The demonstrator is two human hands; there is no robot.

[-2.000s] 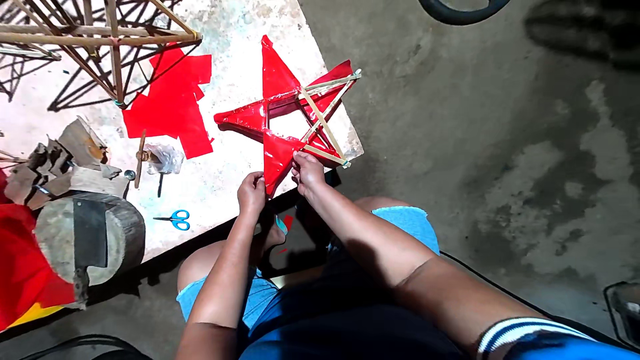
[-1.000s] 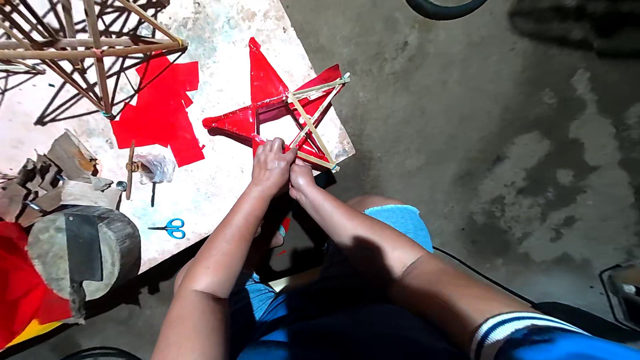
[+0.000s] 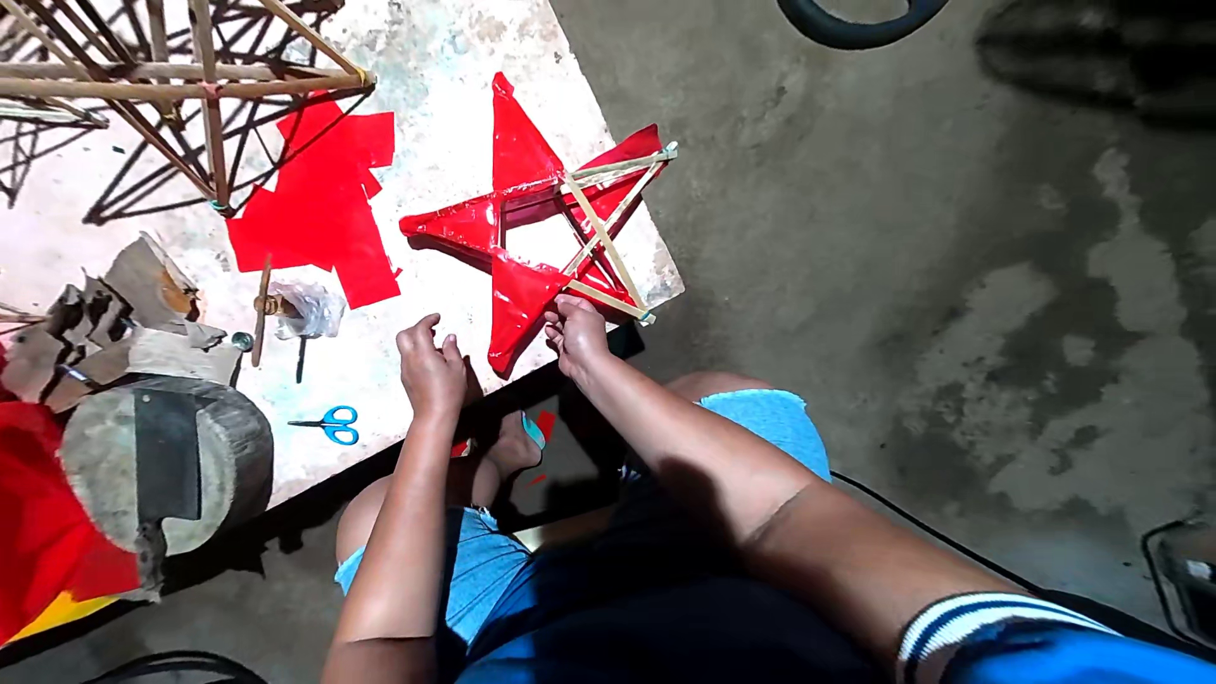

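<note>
A star-shaped stick frame, partly covered in glossy red sheet (image 3: 525, 302), lies at the right end of the pale table. Three of its points look wrapped, while bare sticks show across the right side. My right hand (image 3: 578, 334) grips the star at its lower right, by the inner corner beside the lower point. My left hand (image 3: 432, 370) is off the star, to the left of its lower point, with bent fingers apart and nothing in them. Blue-handled scissors (image 3: 339, 425) lie on the table to the lower left of that hand.
Cut red sheets (image 3: 328, 204) lie left of the star, near a larger stick frame (image 3: 211, 90). A cleaver (image 3: 168, 456) rests on a round wooden block (image 3: 104, 475). Beside them are a crumpled plastic bag (image 3: 315, 309), torn brown scraps (image 3: 142, 285) and more red sheet (image 3: 38, 503).
My left hand has let go of the star and moved left, away from it. My right hand is still at the star's lower right side.
</note>
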